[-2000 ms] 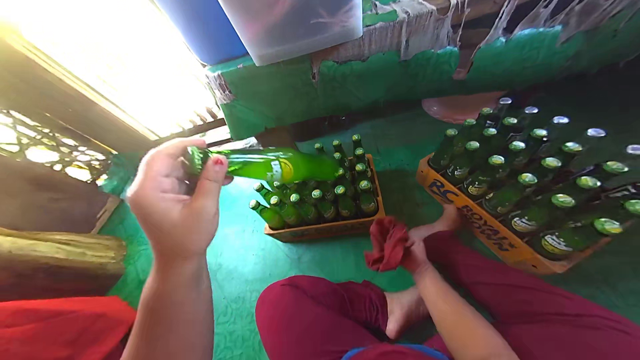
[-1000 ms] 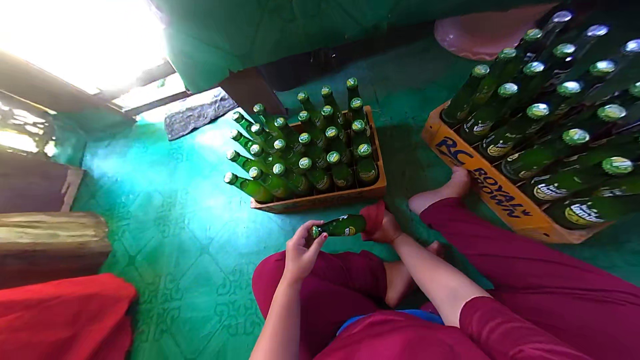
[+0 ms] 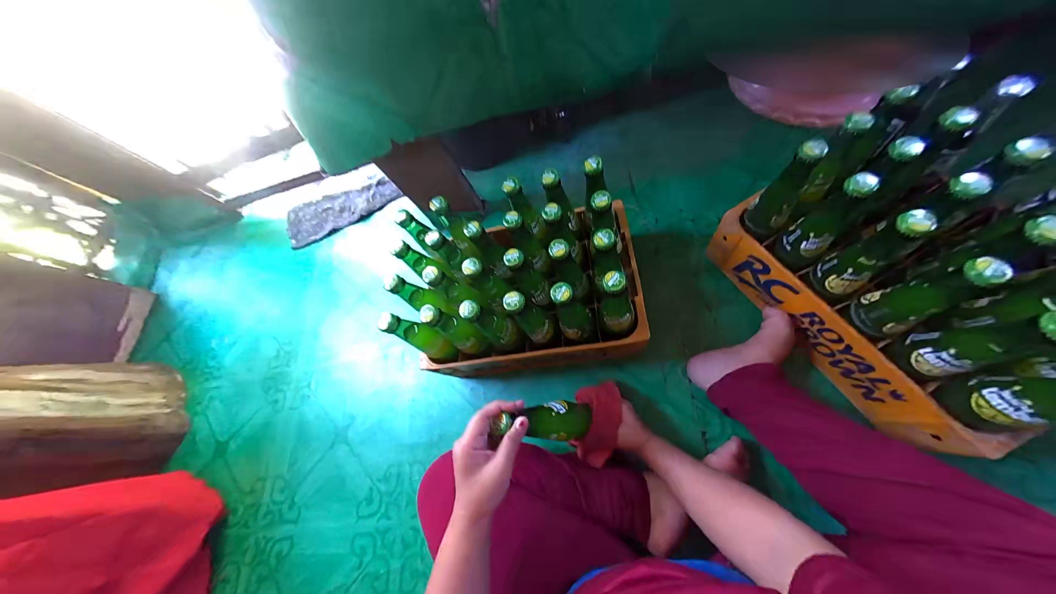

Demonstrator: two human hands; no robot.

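Observation:
A green glass bottle (image 3: 554,421) lies sideways above my lap. My left hand (image 3: 485,462) grips it around the capped neck. A dark red cloth (image 3: 601,422) covers the bottle's base, and my right hand (image 3: 631,431) holds the cloth against it; my right fingers are mostly hidden by the cloth. Just beyond my hands stands an orange crate (image 3: 536,360) full of capped green bottles (image 3: 577,318), those at its left side leaning outward. At the right a second orange crate (image 3: 833,351) with lettering holds larger capped green bottles (image 3: 883,312).
My bare foot (image 3: 747,351) touches the right crate. A pink basin (image 3: 804,99) is behind that crate. A flat grey stone (image 3: 342,212) lies at the back left. Red fabric (image 3: 107,532) and a wooden log (image 3: 91,404) are on the left. Green sheeting (image 3: 495,74) hangs behind.
Two seconds ago my left hand held the bottle raised at the left, apart from the cloth. Bottle and cloth have since come together over my lap. The view has tilted down.

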